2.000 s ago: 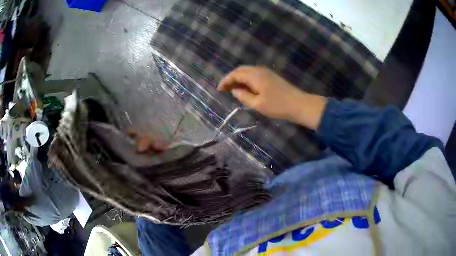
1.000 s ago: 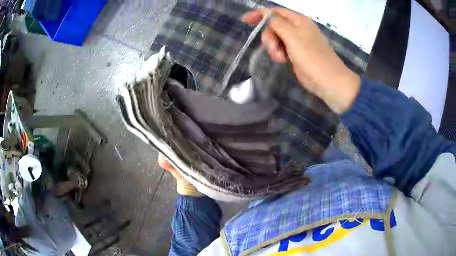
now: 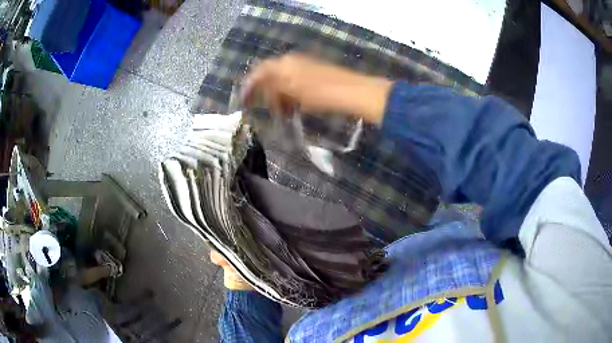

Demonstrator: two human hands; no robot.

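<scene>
A thick bundle of grey-brown cut pieces (image 3: 268, 221) with frayed edges is fanned and curved, held up in front of me. My left hand (image 3: 231, 271) grips it from underneath; only part of the hand shows, the rest hidden by the bundle. My right hand (image 3: 282, 87) is motion-blurred above the bundle's upper end; whether it holds anything is unclear. A small white tag (image 3: 322, 161) and whitish tie strip (image 3: 354, 136) show beyond the bundle, over the plaid cloth, below the right forearm.
The dark plaid cloth (image 3: 309, 33) lies beyond the bundle. A white surface (image 3: 429, 33) is at the top, a white panel (image 3: 564, 87) at the right. A blue crate (image 3: 100, 47) stands upper left. A metal frame (image 3: 117, 208) and white spool (image 3: 45, 248) are at the left.
The bundle was lifted and tilted, its layered edge now facing up-left. My right hand, earlier raised with the strip, has swung left toward the bundle's upper end. The crate shows more fully.
</scene>
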